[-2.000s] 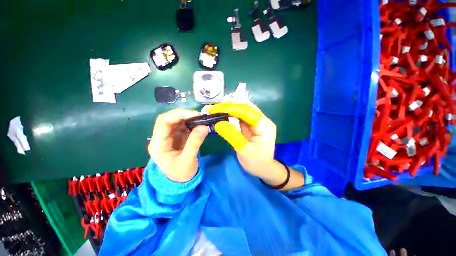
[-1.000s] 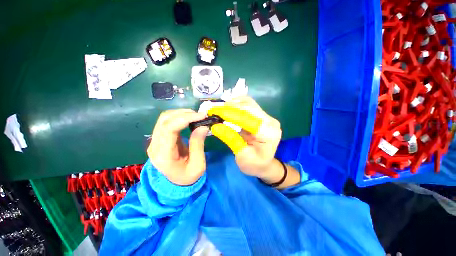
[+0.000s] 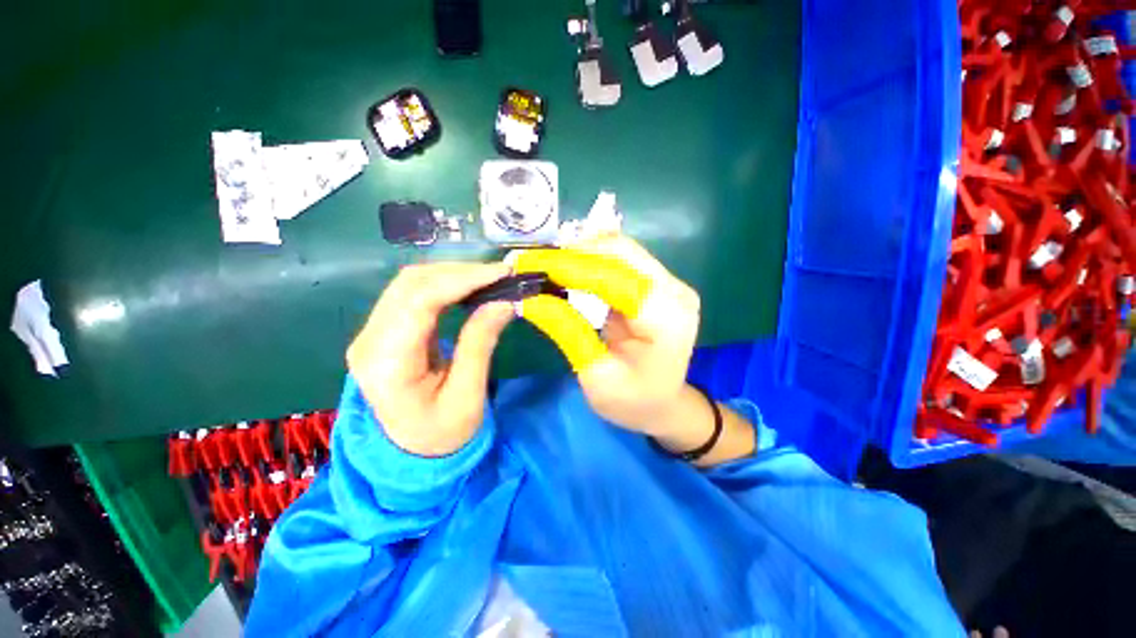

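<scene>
A thin black watch unit (image 3: 513,290) is held edge-on between both hands, above the near part of the bench. My left hand (image 3: 421,353) pinches its left end between bare thumb and fingers. My right hand (image 3: 629,327), with yellow finger cots (image 3: 586,277) on two digits, pinches its right end. The fingers hide much of the unit. Two open housings (image 3: 402,122) (image 3: 520,121) lie beyond the hands with gold and white insides showing. A black display module (image 3: 409,222) with a short tail lies left of the whitish dispenser (image 3: 518,201).
White wipes (image 3: 596,219) lie beside the dispenser. White paper pieces (image 3: 249,187) lie at left. Grey-white pieces with dark tails (image 3: 598,82) and a black block (image 3: 457,25) are at the far side. A blue bin (image 3: 860,237) of red clamps stands right. Clamped units (image 3: 249,486) sit lower left.
The black unit has been turned and tilted a little between the fingers. My left hand has shifted slightly left. Both hands still hold the unit.
</scene>
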